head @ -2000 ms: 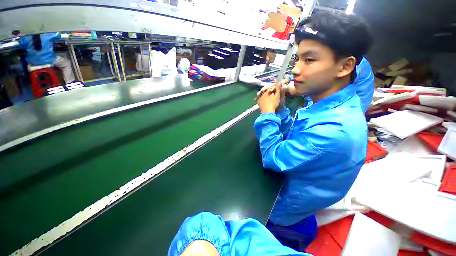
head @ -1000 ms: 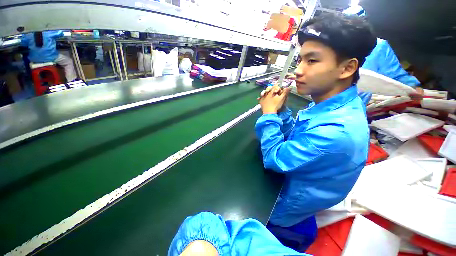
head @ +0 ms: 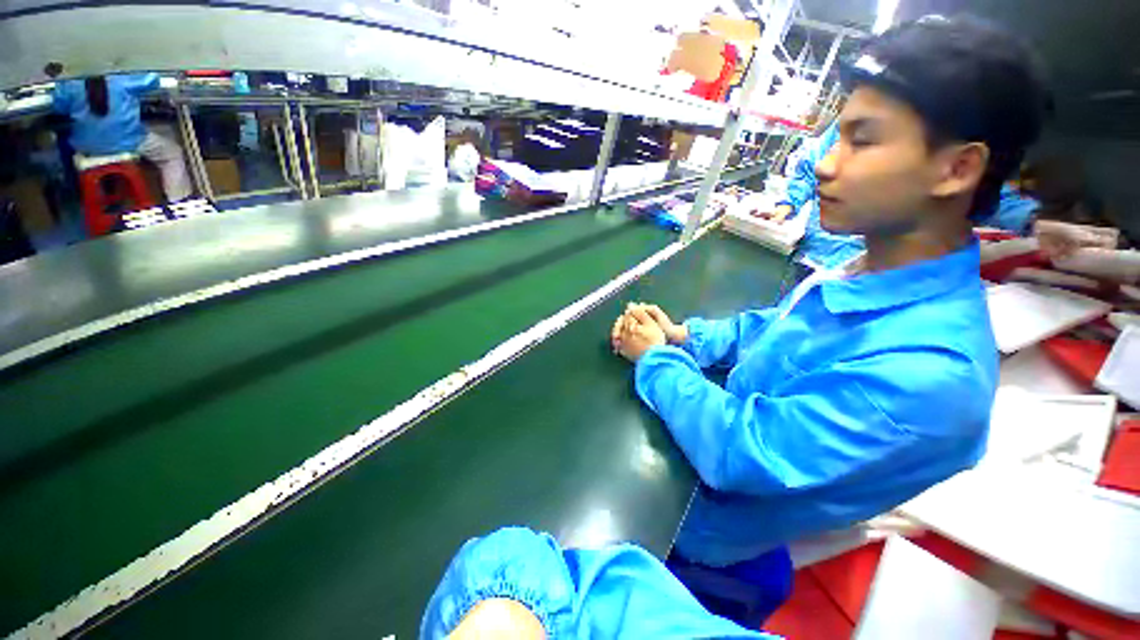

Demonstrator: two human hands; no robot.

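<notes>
The dark green bench surface (head: 500, 469) lies nearest in front of me, with nothing of mine held in view. A blue sleeve (head: 500, 569) of mine and a bit of bare wrist show at the bottom edge. The hand beyond it is cut off by the picture's edge, and I cannot tell which arm it is. No hand of mine is visible. Beyond the chipped whitish rail (head: 363, 438) runs the green conveyor belt (head: 313, 338).
A person in a blue smock (head: 850, 363) leans at the bench on the right, hands clasped (head: 644, 329). White and red trays (head: 1050, 500) are piled behind. Colourful boxes (head: 519, 184) lie beyond the belt. A metal frame (head: 375, 50) spans overhead.
The neighbouring person has leaned back to the right and lowered their clasped hands to the bench. Another worker and a pale stack now show behind them. My sleeve has not moved.
</notes>
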